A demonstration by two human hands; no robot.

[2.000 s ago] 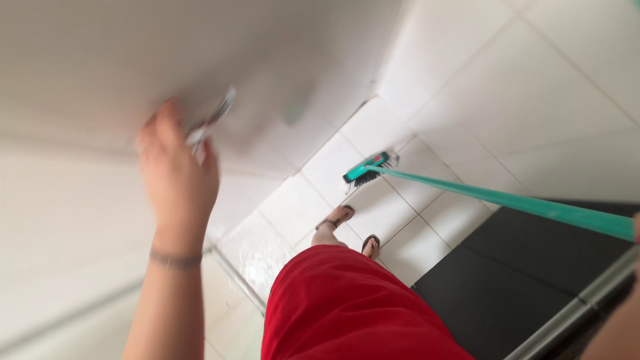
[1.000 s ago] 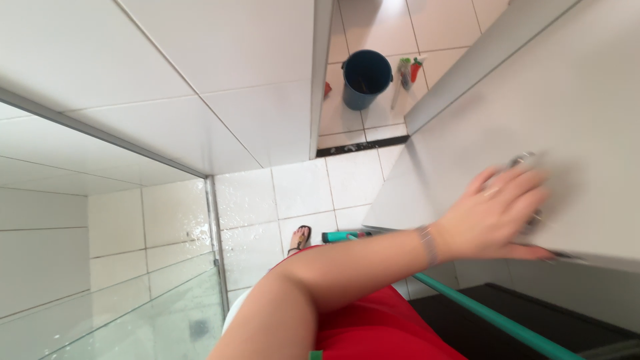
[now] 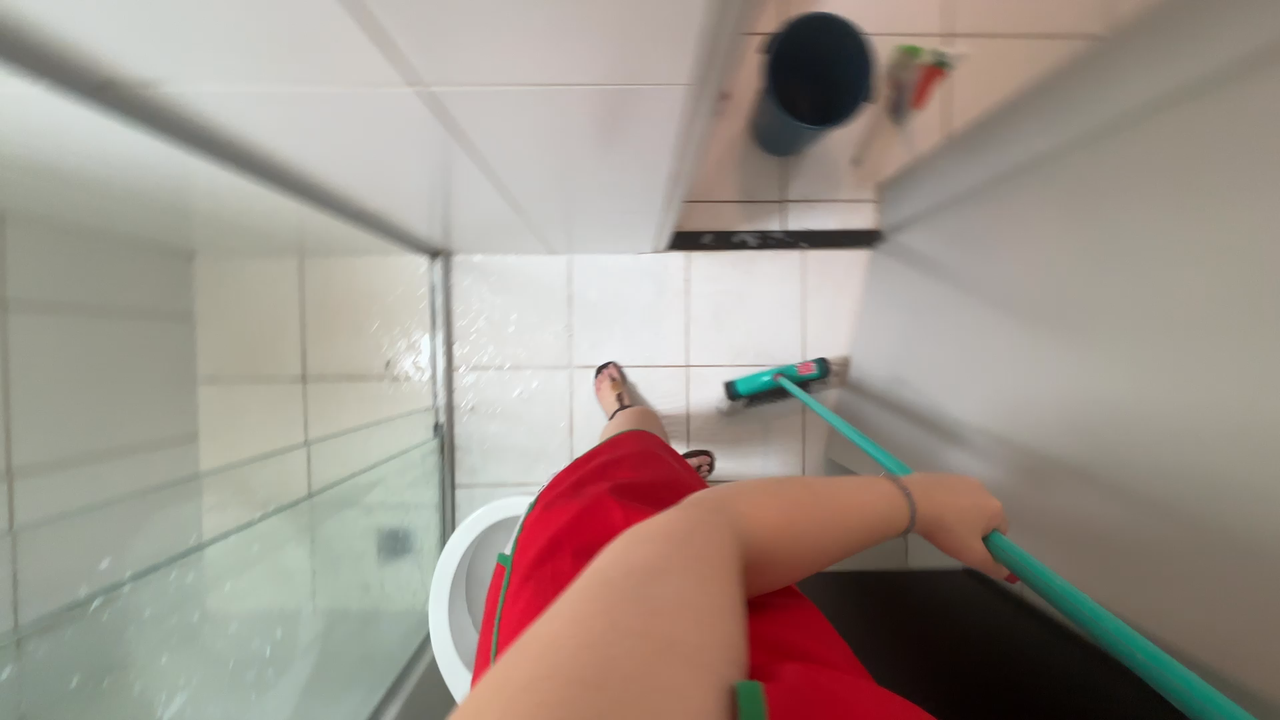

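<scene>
My left hand, with a band on its wrist, reaches across my body and is closed around the green handle of a push broom. The teal broom head with dark bristles rests on the white tiled floor at the foot of the light grey door panel, its handle running down to the lower right corner. My right hand is out of view. Red clothing with green trim covers my body, and my feet in dark sandals stand left of the broom head.
A glass shower screen stands at the left, with wet floor near it. A white toilet bowl is beside my legs. Beyond the dark threshold are a dark blue bucket and a red and green item. Black surface lies lower right.
My left hand has left the door's metal handle, where it was a second ago, and has taken hold of the broom handle. My right hand, at the right edge two seconds ago, is out of view.
</scene>
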